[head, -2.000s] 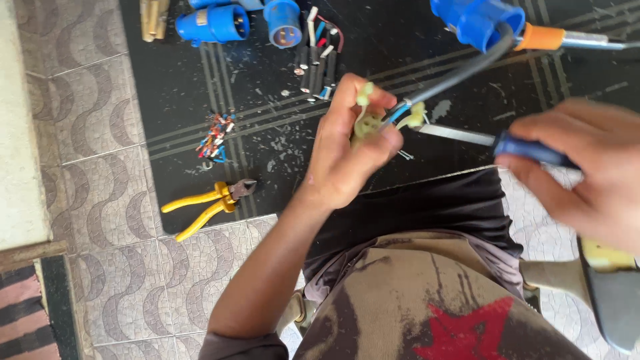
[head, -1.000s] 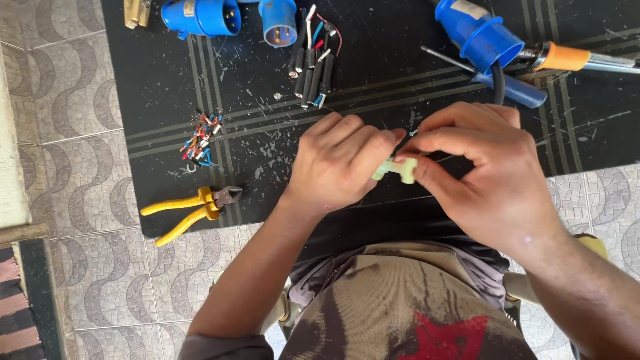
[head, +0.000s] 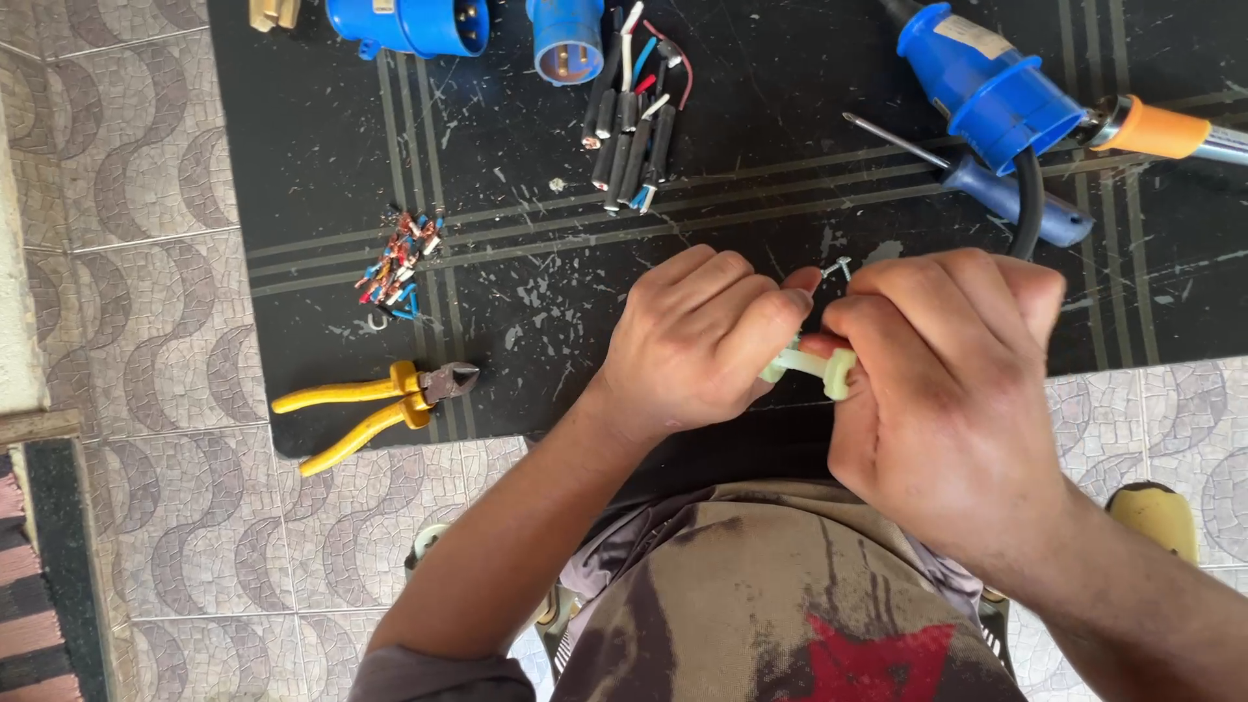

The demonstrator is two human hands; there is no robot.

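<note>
Both hands grip a pale green plastic connector part (head: pixel 837 374) over the front edge of the black table. My left hand (head: pixel 697 341) closes on its left end, and my right hand (head: pixel 951 390) holds its right end; fingers hide most of the part. A black cable (head: pixel 1027 205) runs from a blue plug housing (head: pixel 1014 88) down behind my right hand. Small screws (head: pixel 837 266) lie on the table just beyond the fingertips. The Phillips screwdriver with a blue handle (head: pixel 1014 200) rests beside the housing.
Yellow-handled diagonal cutters (head: pixel 390 400) lie at the table's left front, below a pile of wire scraps (head: pixel 400 258). Cut black cable pieces (head: pixel 629 136) sit at the back middle near two blue industrial plugs (head: pixel 414 21) (head: pixel 565 44). An orange-collared tool (head: pixel 1155 127) lies at right.
My right hand held the screwdriver two seconds ago; the tool now lies on the table and that hand grips the green part with my left.
</note>
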